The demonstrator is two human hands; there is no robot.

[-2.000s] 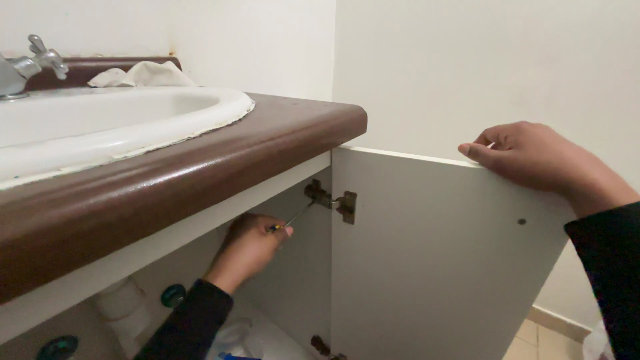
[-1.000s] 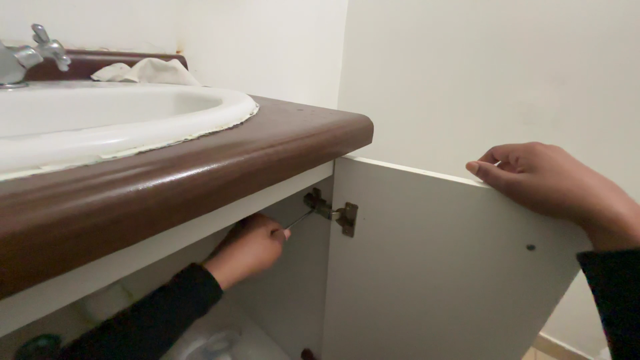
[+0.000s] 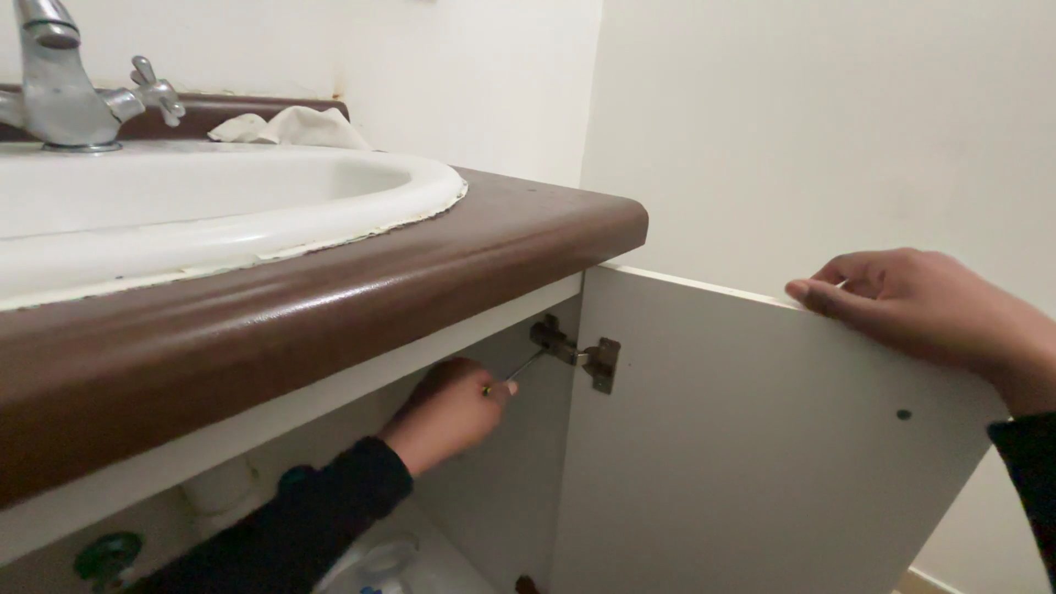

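Observation:
Inside the cabinet, under the brown countertop, my left hand [image 3: 458, 404] grips a screwdriver [image 3: 525, 365]; its handle is mostly hidden in the fingers. The thin shaft reaches up to the upper metal hinge [image 3: 554, 338], at the part fixed to the cabinet's side wall. The hinge's other plate sits on the white cabinet door [image 3: 742, 445], which stands open. My right hand [image 3: 899, 309] rests on the top edge of that door, thumb on the near side and fingers curled over it.
The brown countertop [image 3: 330, 330] overhangs the cabinet, with a white sink [image 3: 247, 194], a metal faucet [image 3: 66, 99] and a crumpled cloth [image 3: 297, 128] on top. Below are a white drain pipe [image 3: 219, 487], a green valve knob [image 3: 107, 554] and a clear plastic item [image 3: 384, 561]. Walls stand behind.
My left hand stays at the upper hinge with the screwdriver, and my right hand stays on the door's top edge. No other plain change shows.

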